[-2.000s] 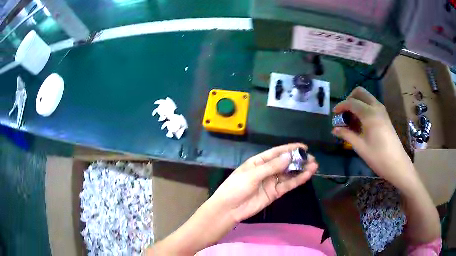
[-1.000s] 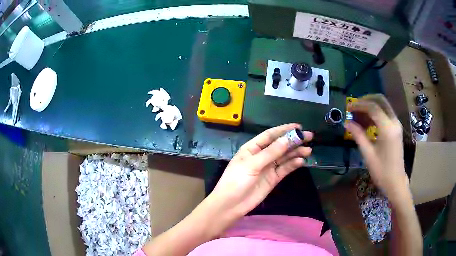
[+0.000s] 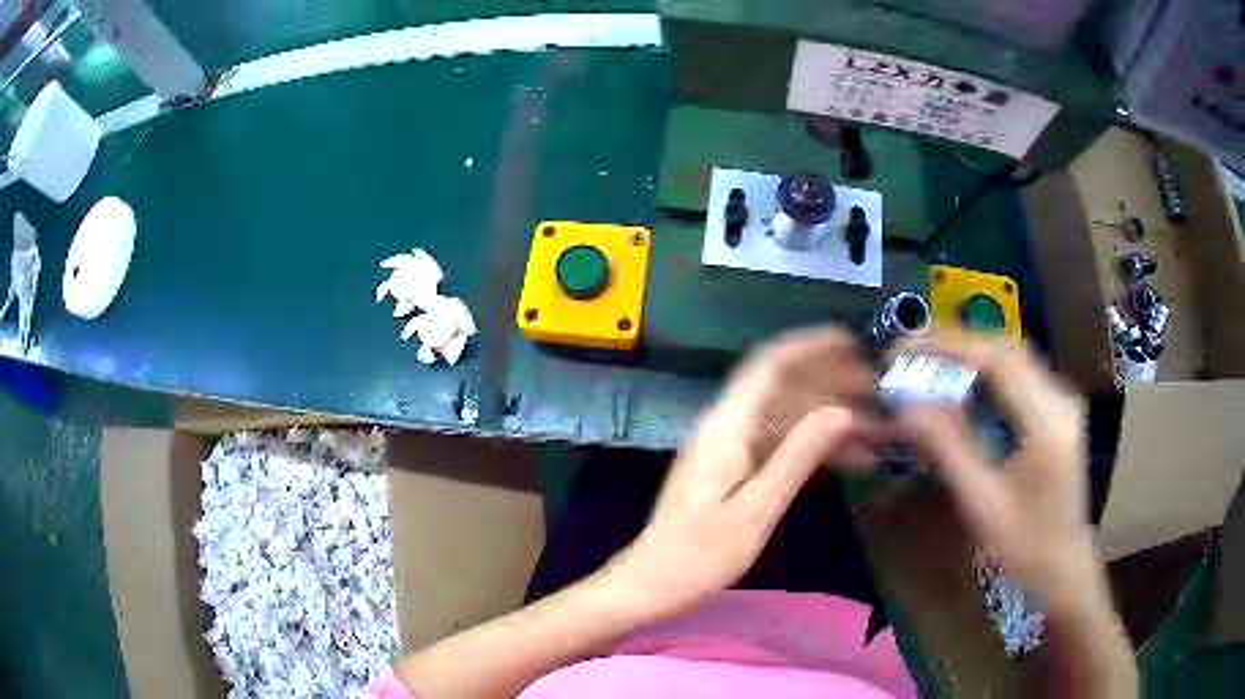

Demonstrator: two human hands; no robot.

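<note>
My left hand (image 3: 785,437) and my right hand (image 3: 1010,444) are close together in front of the press fixture, both blurred. A short stack of shiny metal rings (image 3: 931,377) lies between them; my right hand grips it at its right end. Whether my left hand also holds rings cannot be told. Another small ring stack (image 3: 903,316) stands on the press base just behind, open end up. The fixture plate (image 3: 726,255) has a round steel post (image 3: 803,219) in its centre, with a dark top.
A yellow button box (image 3: 584,322) is left of the fixture, another (image 3: 1005,290) right. White bladed parts (image 3: 426,307) lie on the bench. A ring carton (image 3: 1079,219) is at right. A box of white parts (image 3: 294,546) is below left. A white disc (image 3: 100,257) is far left.
My hands have come together at the right, from holding rings apart. The ring stack behind them was near my right hand and now stands on the press base. The view has shifted slightly.
</note>
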